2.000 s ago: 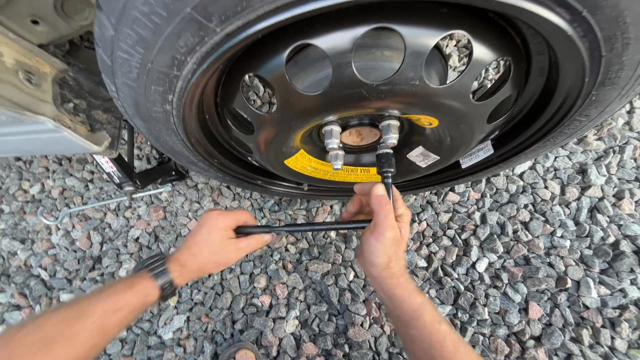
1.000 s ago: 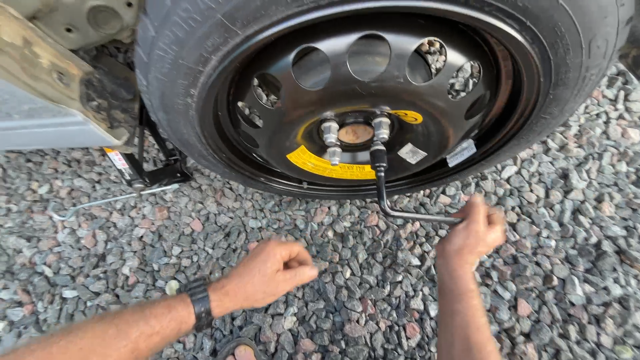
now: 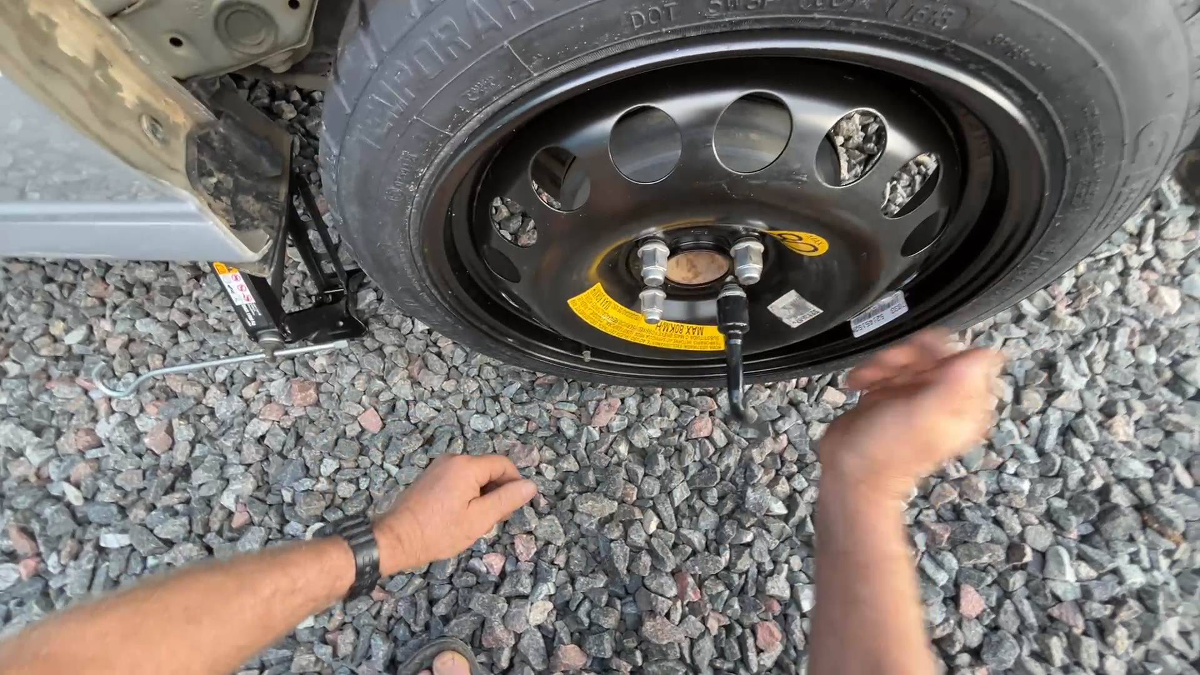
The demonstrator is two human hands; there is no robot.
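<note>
A black steel spare wheel (image 3: 581,122) with its tyre (image 3: 1116,103) fills the upper middle. Several silver lug nuts (image 3: 653,262) surround its centre hole. The black lug wrench (image 3: 735,361) has its socket on the lower right nut; its shaft points down toward the gravel, and its handle is blurred or hard to make out. Right of the wrench, my right hand (image 3: 914,412) is blurred, with fingers apart and nothing visible in it. Low over the gravel, my left hand (image 3: 459,506) hangs with loosely curled fingers, holding nothing visible, a black watch on its wrist.
At the left, a black scissor jack (image 3: 323,319) stands under the car's sill (image 3: 103,220), with a hooked metal rod (image 3: 187,368) reaching left from it. Grey gravel (image 3: 609,562) covers the ground. Part of a shoe (image 3: 436,649) shows at the bottom edge.
Two seconds ago both hands were at the wrench. One second ago my right hand held the end of its handle, out to the right; now that hand is off it. The view has moved closer.
</note>
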